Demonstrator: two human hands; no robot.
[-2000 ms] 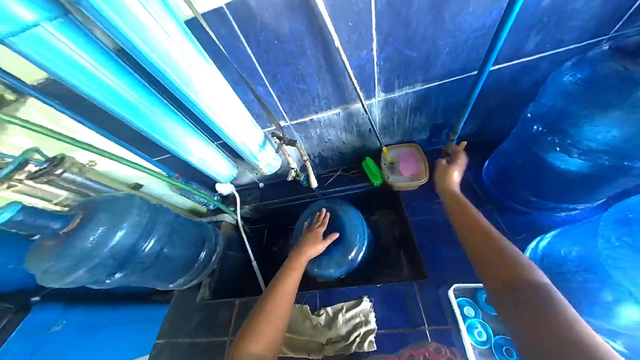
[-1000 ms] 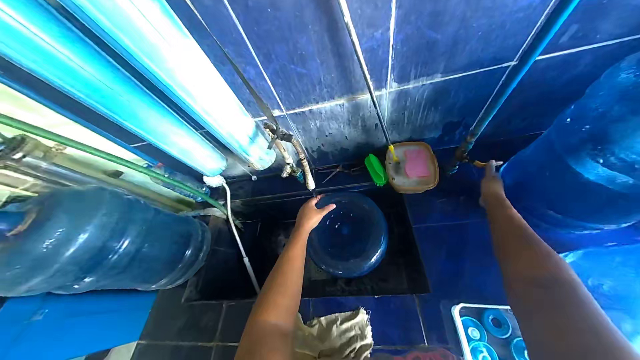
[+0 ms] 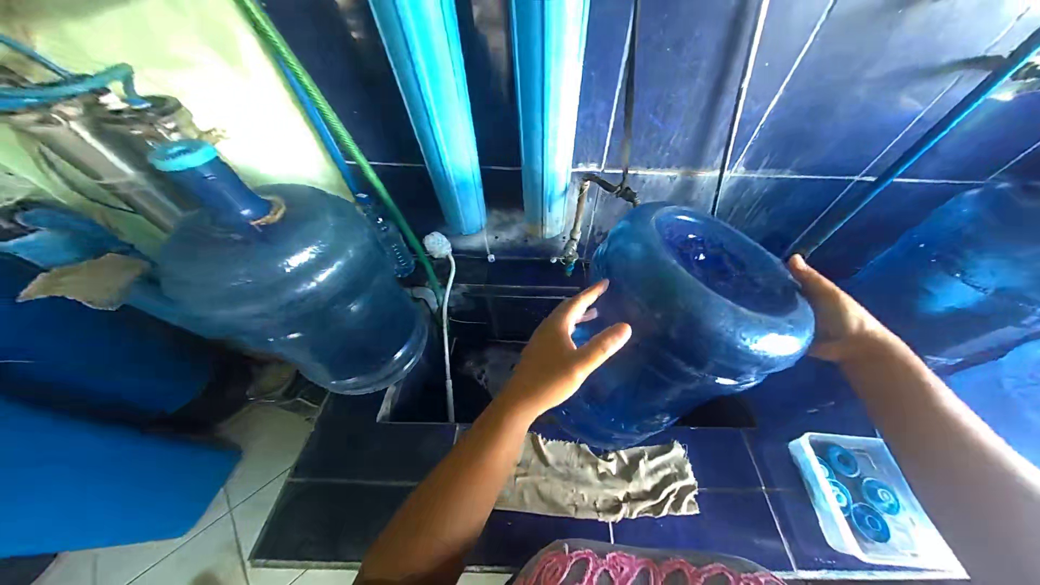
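Observation:
A large blue plastic water jug [image 3: 674, 325] is tilted over the dark sink basin, its round base facing up toward me. My left hand [image 3: 569, 349] is at the jug's left side, thumb and fingers spread; whether it touches the jug is hard to tell. My right hand [image 3: 837, 313] is against the jug's right side near the base, its fingertips partly behind it. A beige cloth [image 3: 601, 479] lies on the tiled ledge just below the jug. Behind the jug's upper left, a small tap [image 3: 573, 248] comes off the wall.
Another water jug with a light-blue cap [image 3: 301, 276] stands at left. Two light-blue pipes [image 3: 540, 122] run down the tiled wall, and a white hose [image 3: 448, 341] hangs into the basin. A clear plastic box of blue caps [image 3: 869, 504] sits at lower right, near more large jugs [image 3: 959, 268].
The jug, earlier down in the basin, is now raised and tilted. My right hand has left the valve by the blue pipe and come to the jug. The view has turned left.

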